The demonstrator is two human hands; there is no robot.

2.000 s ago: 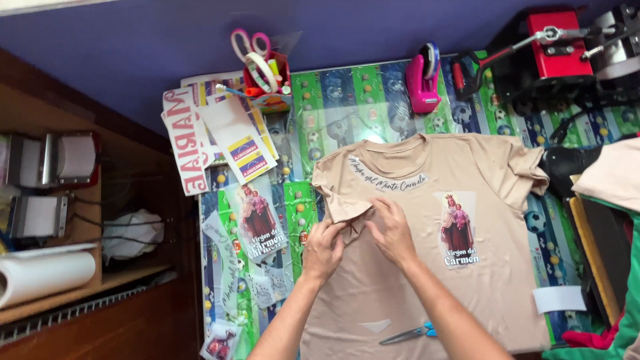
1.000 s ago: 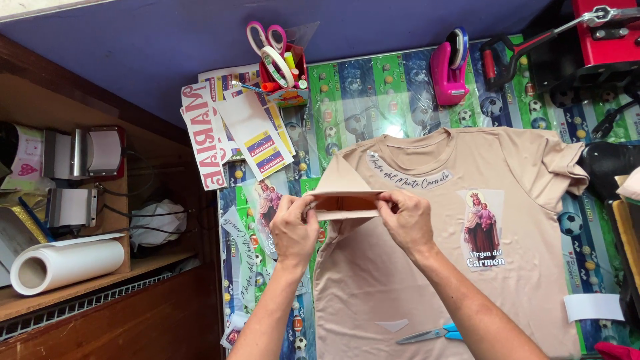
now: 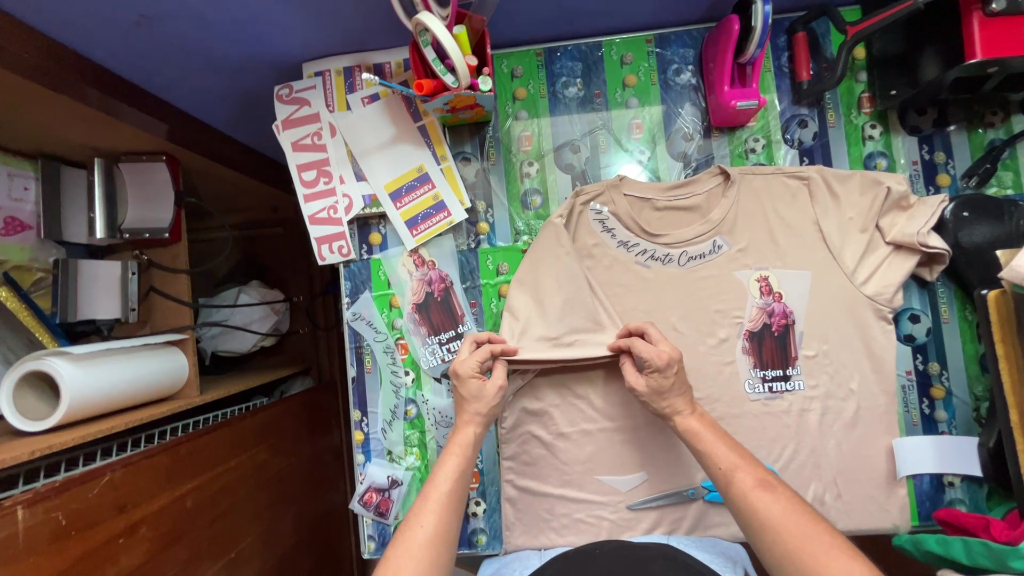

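Note:
A beige T-shirt (image 3: 704, 448) lies spread on the table. My left hand (image 3: 482, 376) pinches the outer corner of its sleeve hem, and my right hand (image 3: 652, 368) pinches the inner corner, so the sleeve (image 3: 556, 296) lies flat with its hem straight between them. A curved lettered transfer (image 3: 660, 250) sits below the neckline. On the chest is a printed transfer of a crowned figure with a child (image 3: 774, 332). Blue-handled scissors (image 3: 680, 496), partly under my right forearm, and a small white scrap (image 3: 622, 482) rest on the lower shirt.
More transfers (image 3: 432, 296) lie left of the shirt, below printed sheets (image 3: 408, 176). A pen holder (image 3: 460, 104), a pink tape dispenser (image 3: 732, 80) and a red-and-black machine (image 3: 984, 48) stand at the back. A white roll (image 3: 96, 384) lies on the left shelf. A white paper piece (image 3: 936, 456) is at right.
The sleeve opening was held raised and gaping a second ago; it is now flat, its hem drawn straight. Both hands have kept hold of the hem.

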